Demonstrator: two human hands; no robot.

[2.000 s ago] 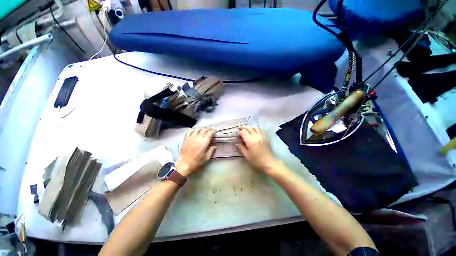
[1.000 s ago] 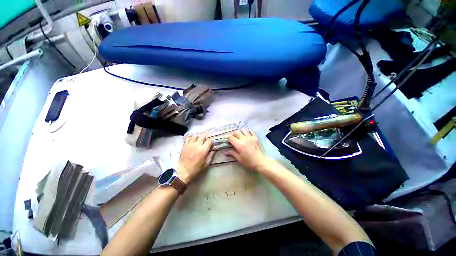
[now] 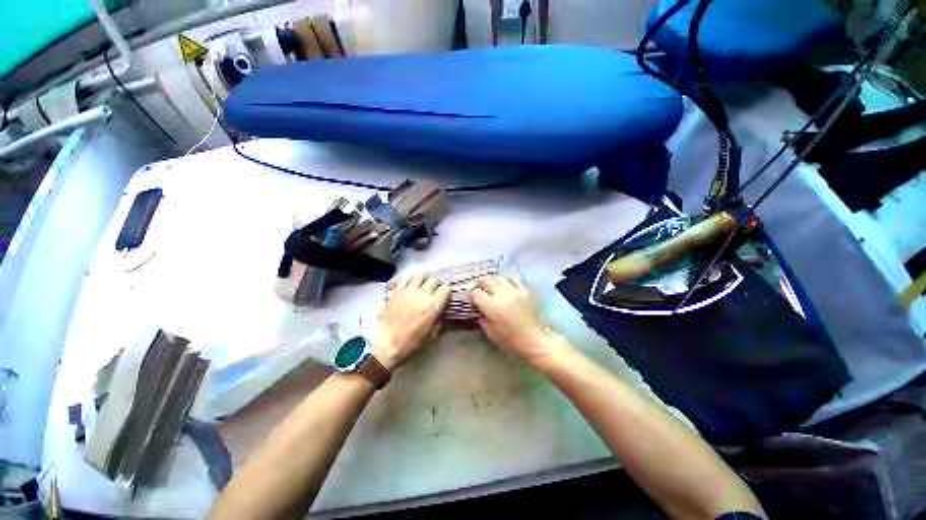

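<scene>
A beige-grey fabric piece [image 3: 462, 308] with thin dark edge lines lies on the white table between my hands. Pressed strips [image 3: 477, 271] lie overlapping just beyond it. My left hand [image 3: 414, 317] holds the piece's left end, with the fingers bent over it. My right hand [image 3: 511, 317] holds its right end the same way. The fingertips are close together and cover much of the cloth, so its folds are partly hidden. A wide beige piece [image 3: 272, 391] and a pale blue-white piece [image 3: 249, 374] lie left of my left forearm.
The steam iron [image 3: 670, 266] rests on a black cloth [image 3: 726, 361] at right, its hose rising behind. A tied bundle [image 3: 355, 244] lies beyond my left hand. Fanned stacks [image 3: 147, 411] and a grey strip [image 3: 210, 455] are at left. A blue padded arm [image 3: 457, 107] spans the back.
My hands have stayed on the fabric and are slightly closer together. Less of the fabric's near part shows, with several edge lines now bunched between the hands. The camera view has shifted.
</scene>
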